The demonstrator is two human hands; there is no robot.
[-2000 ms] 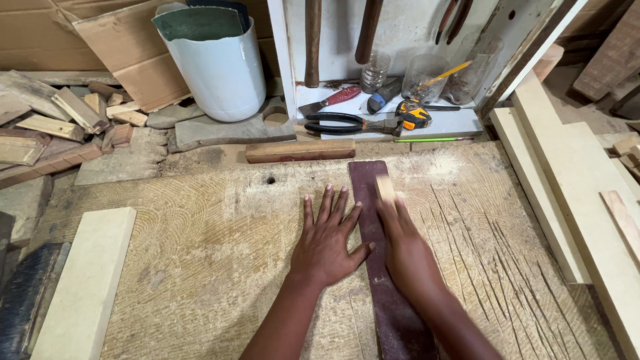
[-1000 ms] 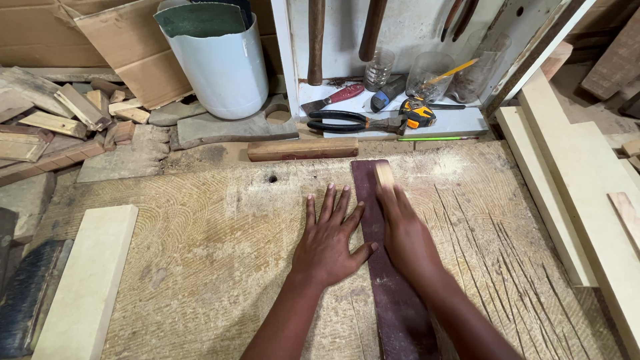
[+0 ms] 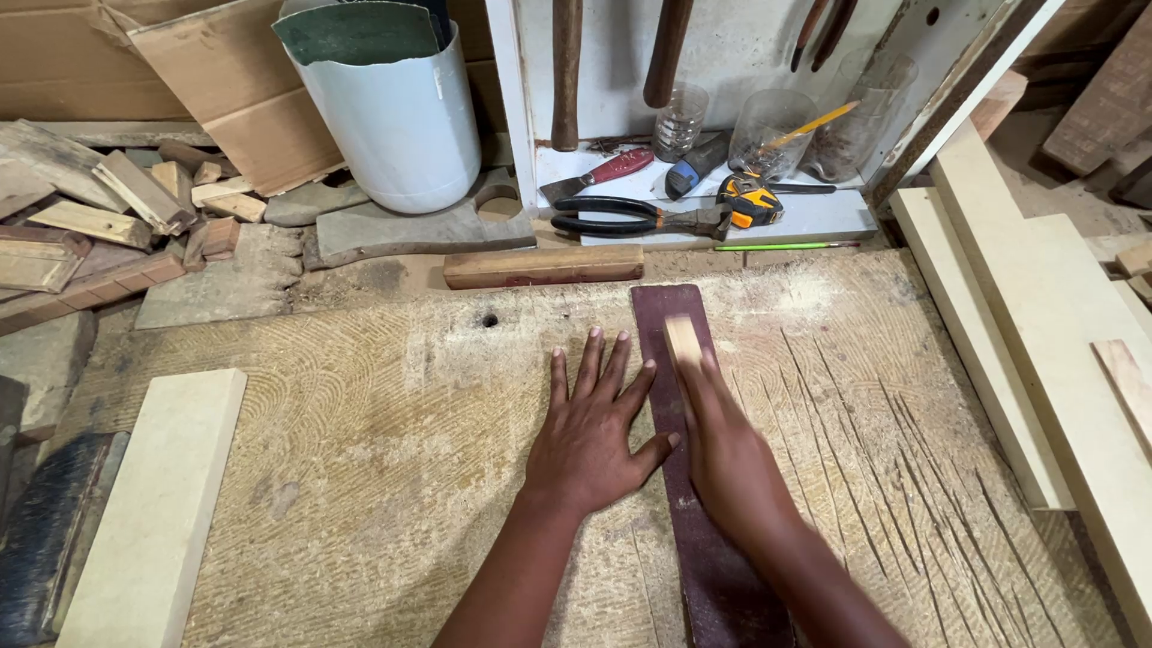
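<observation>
A dark maroon strip of sandpaper point(image 3: 670, 396) lies lengthwise on the scarred wooden workbench point(image 3: 360, 504). My left hand point(image 3: 594, 441) rests flat with fingers spread on the bench, thumb and index fingertip on the strip's left edge. In my right hand point(image 3: 733, 450) is a small pale wooden block point(image 3: 684, 340), held against the strip; its front end sticks out beyond my fingers, which are slightly blurred. The rest of the block is hidden under the hand. Pale dust lies around the strip's far end.
A short wood block point(image 3: 544, 267) lies at the bench's far edge. Behind are pincers point(image 3: 621, 216), a putty knife point(image 3: 598, 175), a tape measure point(image 3: 750, 200) and a white bucket point(image 3: 396, 126). Pale boards lie left point(image 3: 153, 504) and right point(image 3: 1035, 297); a brush point(image 3: 45, 513) is at far left.
</observation>
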